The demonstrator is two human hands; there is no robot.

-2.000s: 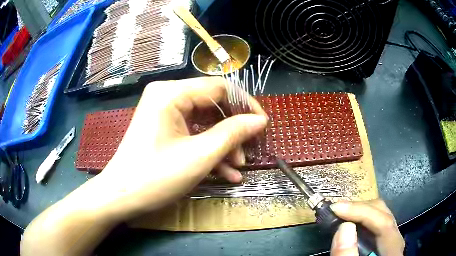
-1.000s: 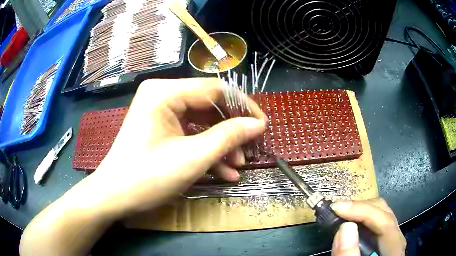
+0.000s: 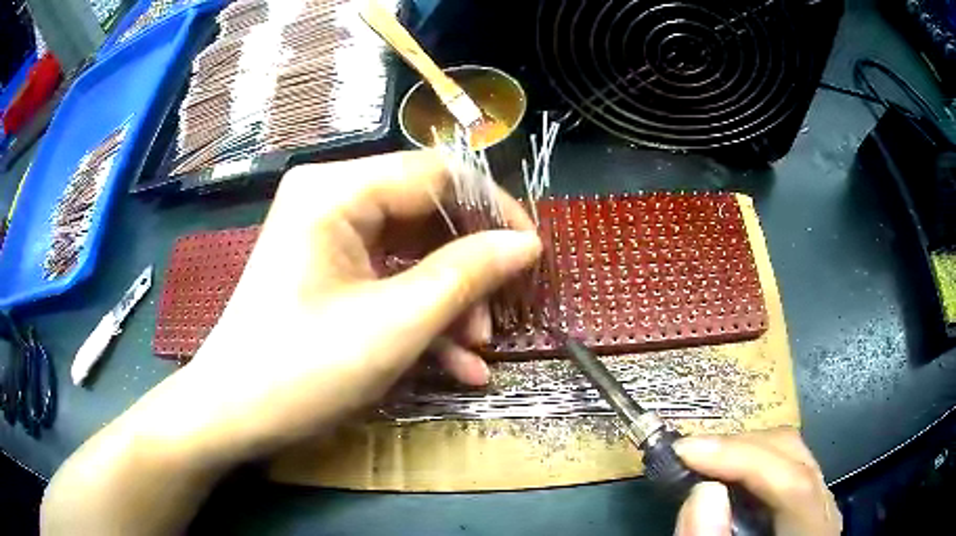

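My left hand (image 3: 367,272), bare, pinches a bunch of thin leaded components (image 3: 474,188) over the dark-red holder board (image 3: 655,267). Their pale ends point up; their darker lower ends are partly hidden by my fingers. A few more pale sticks (image 3: 539,162) stand just right of my fingertips. My right hand (image 3: 755,476) grips the soldering iron (image 3: 660,450) by its dark handle. The iron's tip is at the board's front edge, just right of and below my left fingertips. Whether it touches a component I cannot tell. My left hand hides part of the board.
Cardboard (image 3: 419,461) with silvery strands and specks lies under the board. Behind are a black parts tray (image 3: 168,180), a flux pot (image 3: 514,99) with a brush (image 3: 419,63), and a fan (image 3: 687,63). A blue tray (image 3: 31,257), utility knife (image 3: 110,330) and scissors (image 3: 37,377) lie left.
My left hand and its bunch have moved slightly left. The iron has shifted left, its tip following. Fewer separate sticks show fanned out right of my fingers, and they stand closer together.
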